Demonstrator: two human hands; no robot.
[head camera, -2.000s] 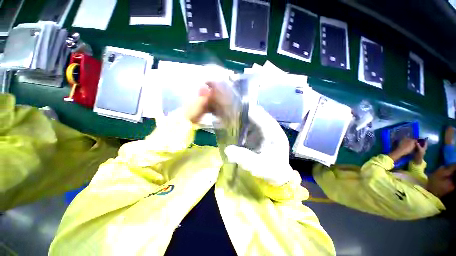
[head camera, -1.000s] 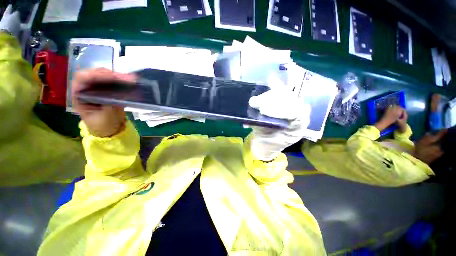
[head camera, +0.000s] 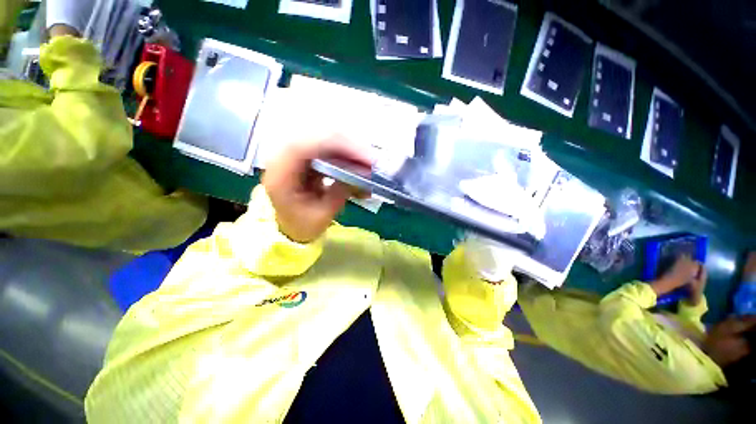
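Note:
A back cover (head camera: 431, 207) is held up in front of my chest, seen nearly edge-on and tilted down to the right. My bare left hand (head camera: 311, 186), slightly blurred, grips its left end. My right hand (head camera: 497, 207), in a white glove, holds its right end; its fingers blend into the white sheets behind. White interleaf sheets (head camera: 331, 112) lie on the bench behind the cover. A paler cover on white sheets (head camera: 224, 108) lies to the left, and another (head camera: 568, 219) lies to the right.
A red tape dispenser (head camera: 166, 91) stands left. A bag of small parts (head camera: 615, 232) lies right. A row of dark covers (head camera: 481, 41) lies along the green belt. Seated neighbours in yellow smocks are on both sides; the right one's hands are at a blue tray (head camera: 655, 258).
The cover has turned from its broad dark face to nearly edge-on and tilts more. My left hand is nearer the middle. The whole view has shifted. The left neighbour's arm now reaches to the stack.

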